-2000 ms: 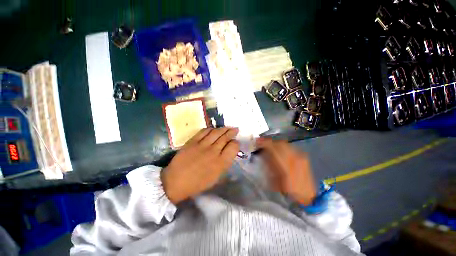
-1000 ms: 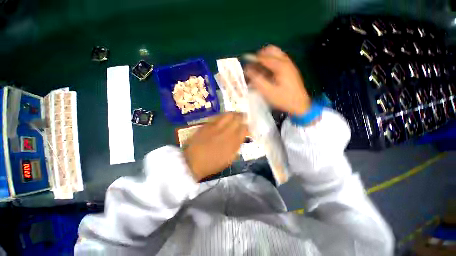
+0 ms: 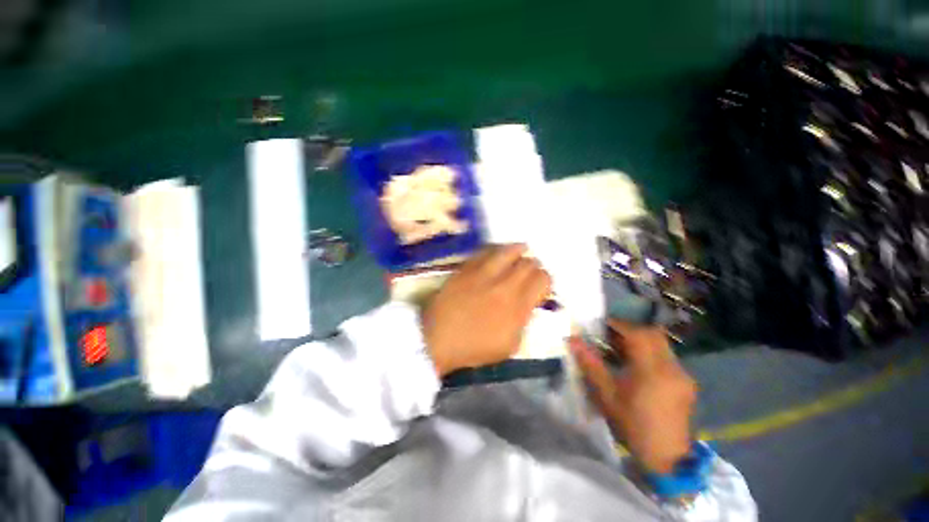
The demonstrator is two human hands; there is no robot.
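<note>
The view is blurred. My left hand [image 3: 487, 314] is over the lower left edge of the white sticker sheet [image 3: 565, 235]. Its curled fingers are closed on a small dark object [image 3: 551, 304], probably a watch case, mostly hidden. My right hand [image 3: 647, 393], with a blue wrist strap [image 3: 677, 474], is at the sheet's lower right, thumb and fingers close together. A dark blur shows by those fingers; I cannot tell whether it is a held tool. The cream pad [image 3: 416, 285] is partly covered by my left hand.
A blue bin [image 3: 362, 219] holds tan pieces behind my left hand. A blank white strip [image 3: 278, 240], patterned sheets [image 3: 171, 291] and a blue box [image 3: 102, 306] stand left. Loose cases [image 3: 331, 248] lie beside the bin, others right of the sheet. Black trays [image 3: 774, 235] are far right.
My right hand has come down from the far end of the sticker sheet to its near right side. The lifted strip beside it is no longer distinct. The camera view has shifted.
</note>
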